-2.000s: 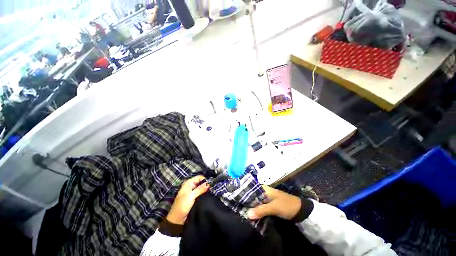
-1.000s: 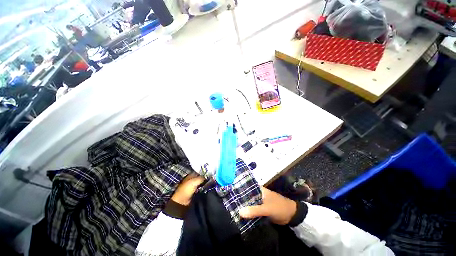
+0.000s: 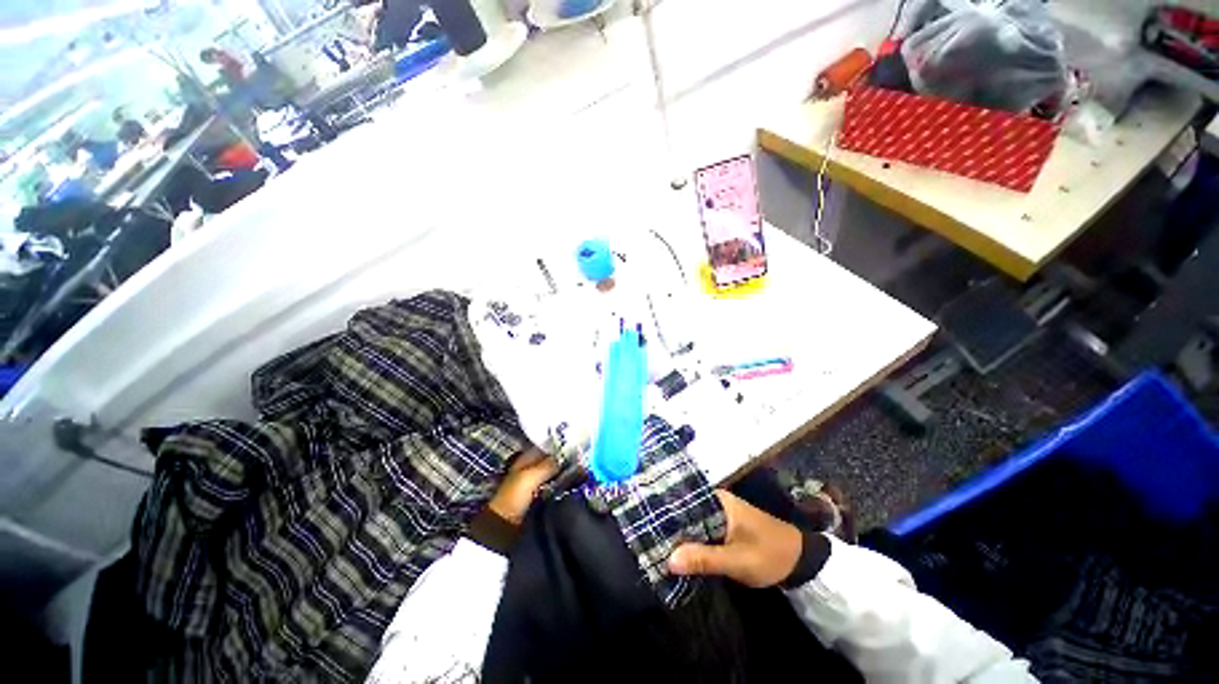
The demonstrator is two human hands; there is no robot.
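A small plaid piece (image 3: 666,501) lies at the front of the white overlock machine, beside and below its blue guard (image 3: 620,408). My right hand (image 3: 749,541) grips the plaid piece at its right edge, thumb on top. My left hand (image 3: 524,486) is at the left of the guard, its fingertips partly hidden in cloth, holding the fabric edge. Black fabric (image 3: 562,588) hangs below both hands toward my lap. A large plaid garment (image 3: 334,494) is heaped to the left of the machine. The needle area is hidden by the guard and cloth.
A smartphone (image 3: 731,223) stands upright in a yellow base behind the machine. A pink-and-blue slim tool (image 3: 762,368) lies right of it. A blue bin (image 3: 1056,448) with dark garments is at the right. A red patterned box (image 3: 949,138) sits on the neighbouring table. A blue knob (image 3: 595,259) is behind the guard.
The plaid piece has been spread flatter to the right of the guard than two seconds ago. My left hand is now more covered by cloth. The camera view has shifted slightly.
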